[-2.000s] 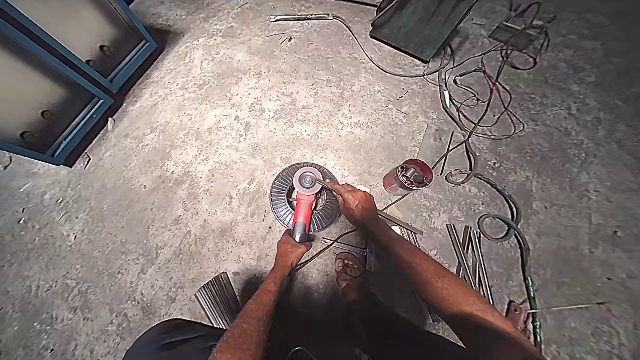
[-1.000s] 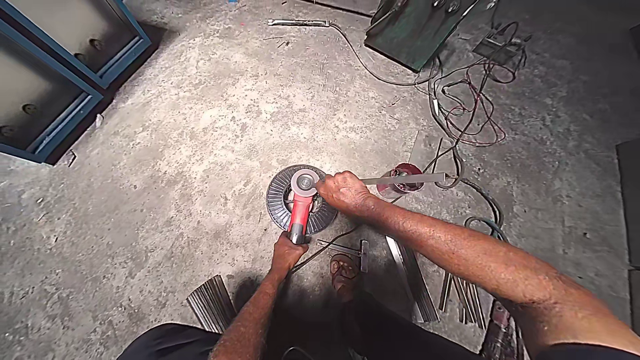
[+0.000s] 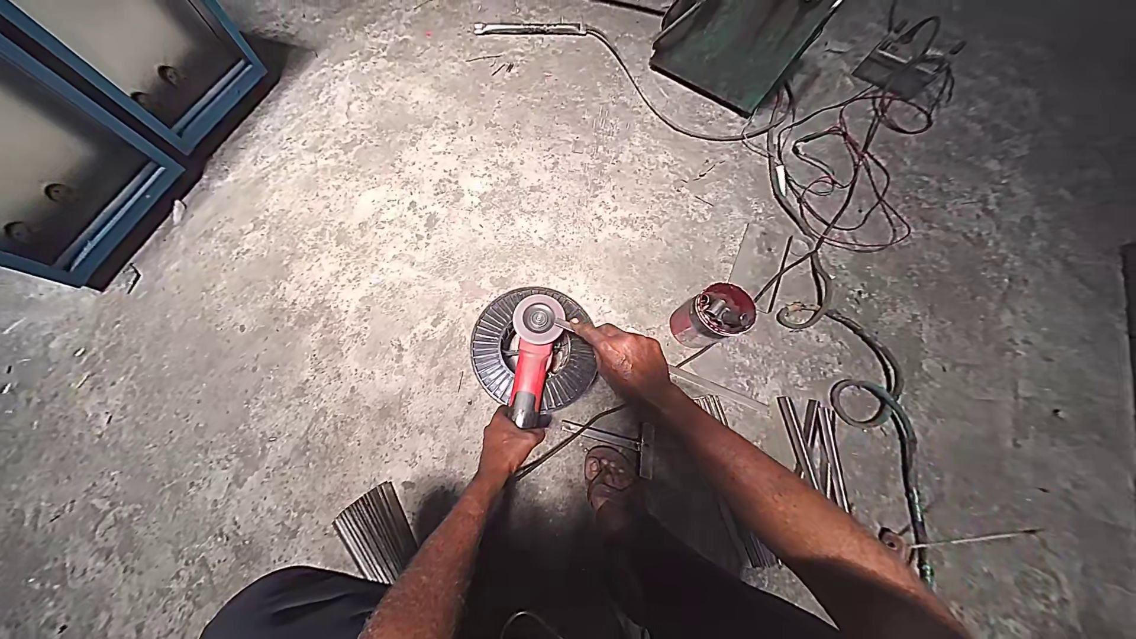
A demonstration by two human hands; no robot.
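Note:
My left hand [image 3: 512, 441] is closed around the grey rear end of a red angle grinder [image 3: 531, 368]. The grinder's disc [image 3: 539, 319] faces up, above a round black ribbed plate [image 3: 493, 342] on the floor. From the right, my right hand [image 3: 632, 362] grips a thin metal strip [image 3: 719, 389], its near end at the disc's right edge and its other end reaching out to the right past my wrist. Whether the strip touches the disc cannot be told.
A red can [image 3: 688, 321] with metal pieces stands right of my right hand. Metal strips [image 3: 377, 532] lie at lower left, more bars [image 3: 812, 448] at right. Cables [image 3: 896, 390] run along the right. Blue-framed panels [image 3: 169, 191] are at upper left, a green metal object [image 3: 741, 58] at top.
My right forearm has swung lower since one second ago, and the strip beyond my hand now slants downward to the right. The left hand has kept its hold on the grinder.

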